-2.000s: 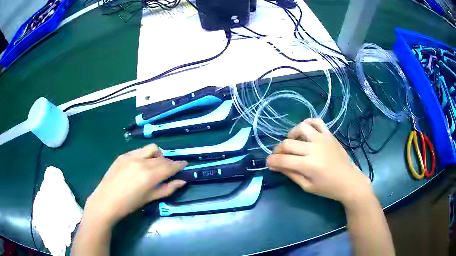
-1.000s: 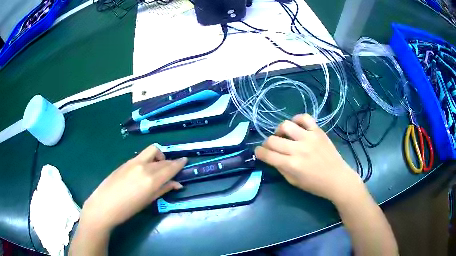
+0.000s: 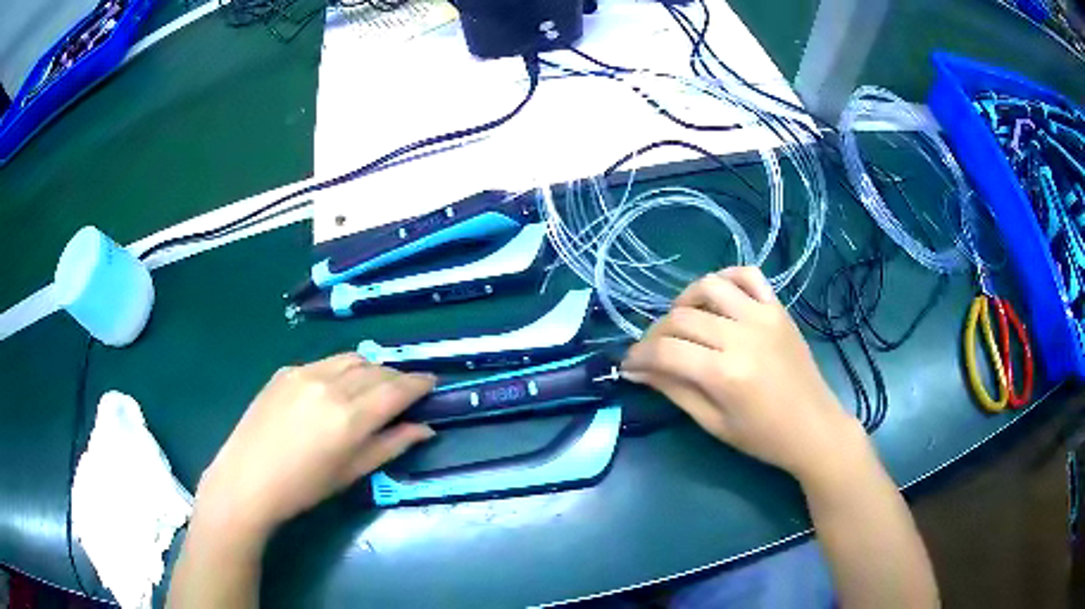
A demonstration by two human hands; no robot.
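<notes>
A 3D printing pen [image 3: 506,393] lies flat with its lit display facing up. My left hand [image 3: 327,434] grips its front end between thumb and fingers, hiding the nozzle. My right hand [image 3: 726,357] is at its rear end, fingertips pinched on the clear filament [image 3: 678,205], a short piece of which shows at the pen's rear. Another pen [image 3: 512,468] lies on the near side and one [image 3: 500,334] just beyond. Two more pens [image 3: 440,276] lie side by side farther back, tips to the left.
Power cables [image 3: 859,303] tangle at right, near scissors [image 3: 997,353] and a blue parts bin [image 3: 952,155]. A black box [image 3: 524,26] stands on the white board [image 3: 399,119]. A pale cylinder [image 3: 107,286] and white cloth [image 3: 125,500] are at left. A grey post [image 3: 836,60] stands behind.
My right hand first moved in close to the pen's rear, then drew back slightly to the right. My left hand stays on the pen's front. The display digits look different.
</notes>
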